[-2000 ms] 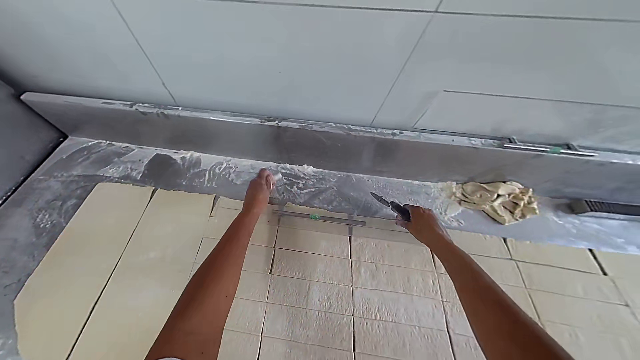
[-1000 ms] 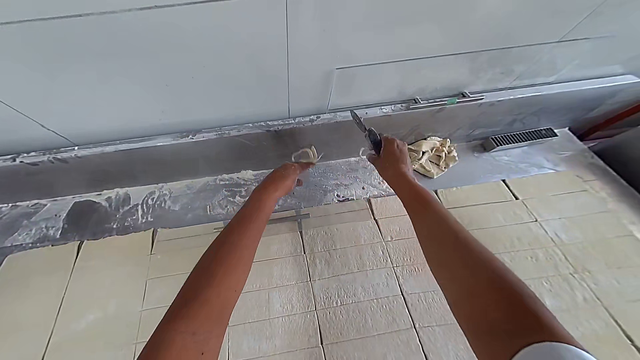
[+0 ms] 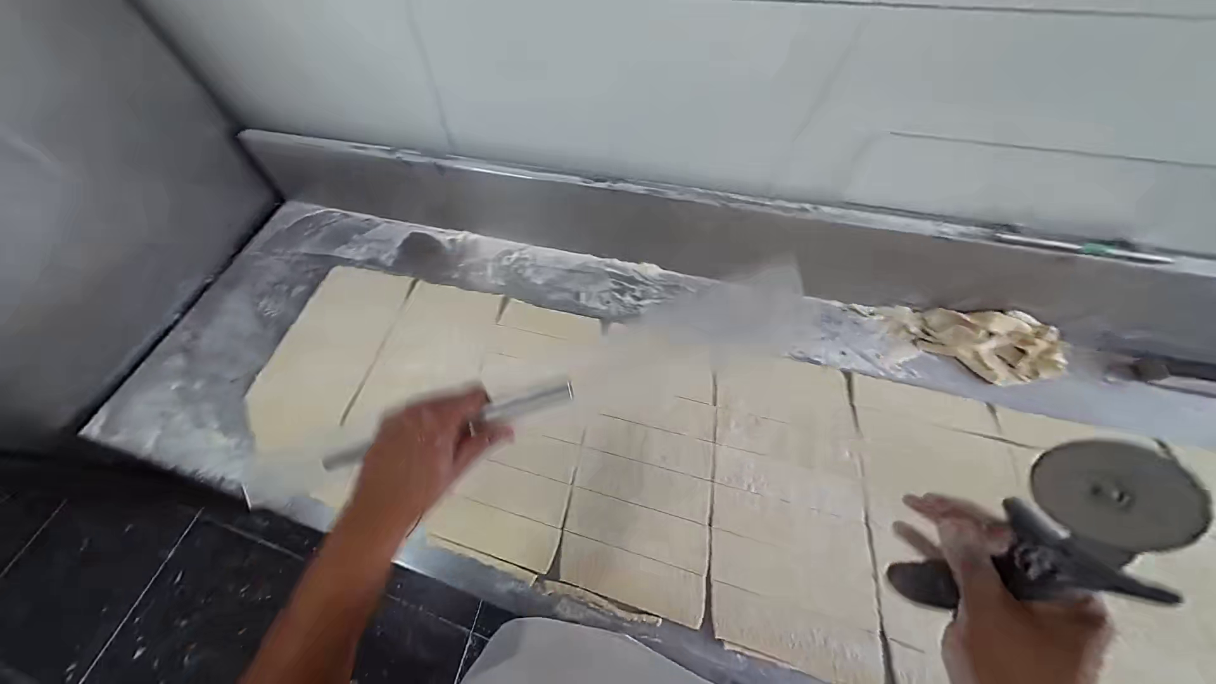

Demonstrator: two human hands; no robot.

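My left hand [image 3: 427, 442] grips a metal bar handle [image 3: 522, 401], which seems fixed to a blurred clear sheet [image 3: 703, 318] slanting over the dough. At the right, my right hand [image 3: 1016, 589] holds a wheel cutter [image 3: 1121, 494] by its dark handle, the round blade raised over the dough. Beneath both hands lies a wide sheet of pale dough [image 3: 646, 465], scored into rows of rectangles at the middle and right. Longer uncut strips [image 3: 332, 342] lie at its left. Behind the dough sits a crumpled heap of dough scraps [image 3: 997, 344].
The floured metal worktop [image 3: 190, 380] ends at a raised back ledge [image 3: 608, 223] with a bar with a green mark [image 3: 1083, 249] on it. A dark object [image 3: 1173, 369] lies at the right. Dark floor tiles [image 3: 123, 579] show below the front edge.
My left hand has come down from the back strip, where it was one second ago near a pale scrap, and now holds the bar handle. My right hand has moved nearer with the cutter.
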